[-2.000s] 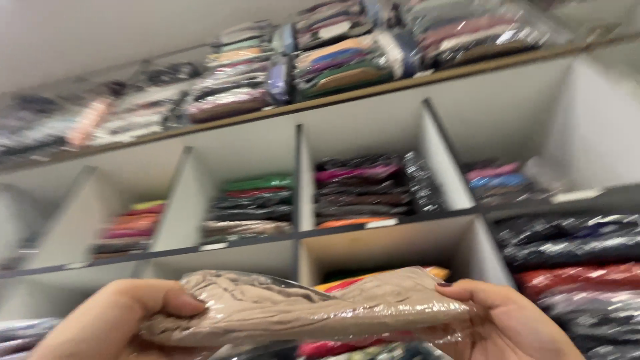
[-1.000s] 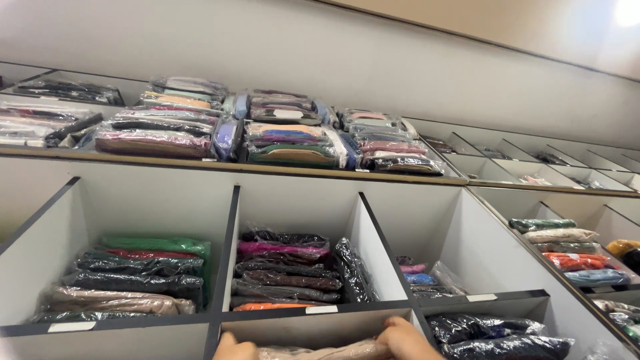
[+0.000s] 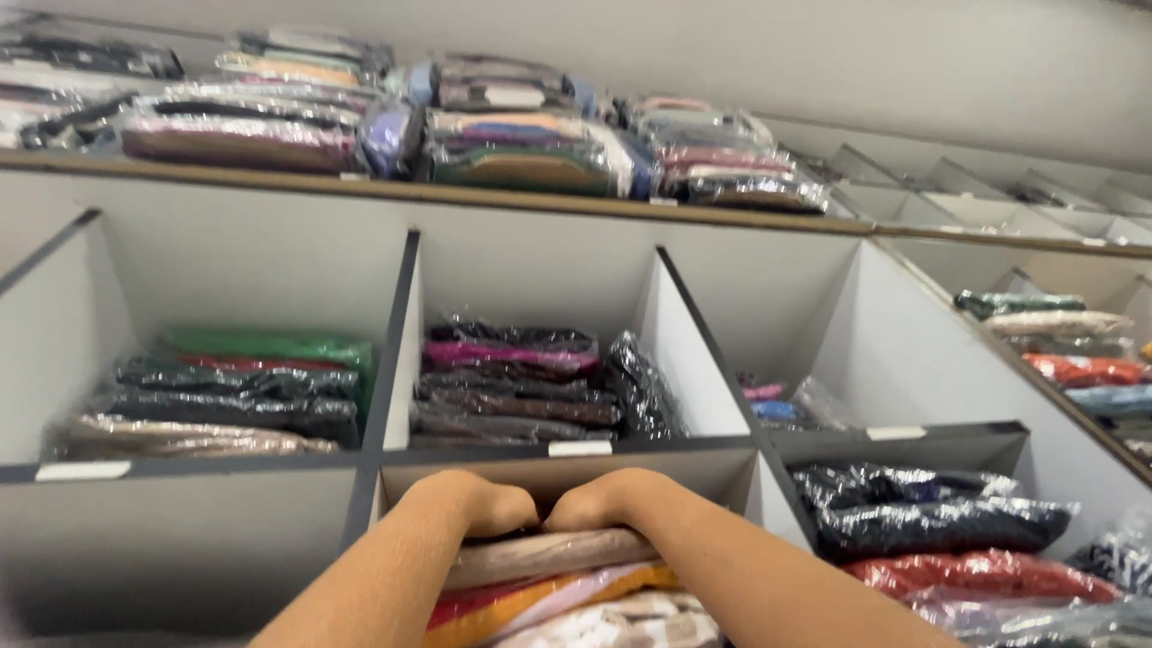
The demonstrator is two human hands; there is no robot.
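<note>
My left hand (image 3: 481,502) and my right hand (image 3: 598,499) reach side by side into the lower middle compartment of a white shelf unit, wrists bent inward. Under them lies a beige folded garment in clear plastic (image 3: 549,553), on top of a stack. Below it are an orange, red and pale folded textile (image 3: 549,601) and a white and beige patterned one (image 3: 621,625). My fingers are mostly hidden behind the wrists, so whether they grip the beige packet cannot be told.
Dark-edged dividers (image 3: 396,342) frame the compartments. A bagged stack with green on top (image 3: 261,346) sits at left, dark and magenta packets (image 3: 513,360) in the middle, navy and red ones (image 3: 945,526) at lower right. More bagged stacks stand on the upper ledge (image 3: 513,202).
Two seconds ago both hands held the beige packet in front of the shelves. It now lies on the stack inside the compartment, with my hands reaching in over it. The view has shifted.
</note>
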